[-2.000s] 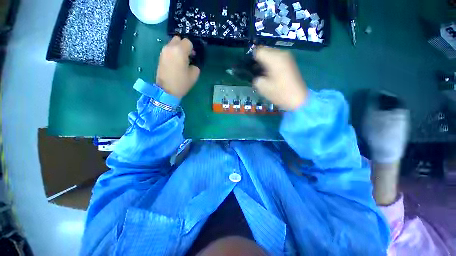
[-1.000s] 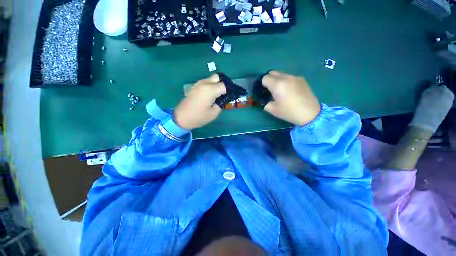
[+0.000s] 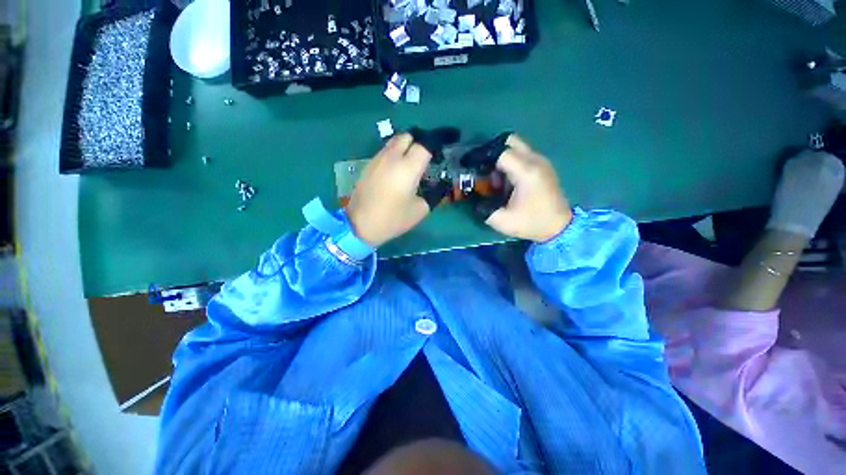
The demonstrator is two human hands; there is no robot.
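Note:
The assembly jig (image 3: 346,173), a flat bar with a silver-grey top and an orange lower strip, lies on the green mat in front of me. My left hand (image 3: 397,187), with black finger cots and a light blue wrist strap, is over the jig's middle-left part, its fingers at the small parts. My right hand (image 3: 527,190), also with black finger cots, is at the jig's right part. A small silver-and-dark piece (image 3: 467,183) shows between the two hands. The fingers hide most of the jig, and whether they pinch single pieces is unclear.
A screw bin (image 3: 113,102) and a white round dish (image 3: 200,39) are at the left. Bins of dark pieces (image 3: 306,42) and silver plates (image 3: 455,26) stand behind. Loose screws (image 3: 244,192) and plates (image 3: 395,88) lie on the mat. A neighbour's gloved hand (image 3: 805,193) is at right.
Both hands came down from near the bins to the jig. Since a second ago, they have drawn closer together, and the left has moved right, uncovering more of the jig's left end.

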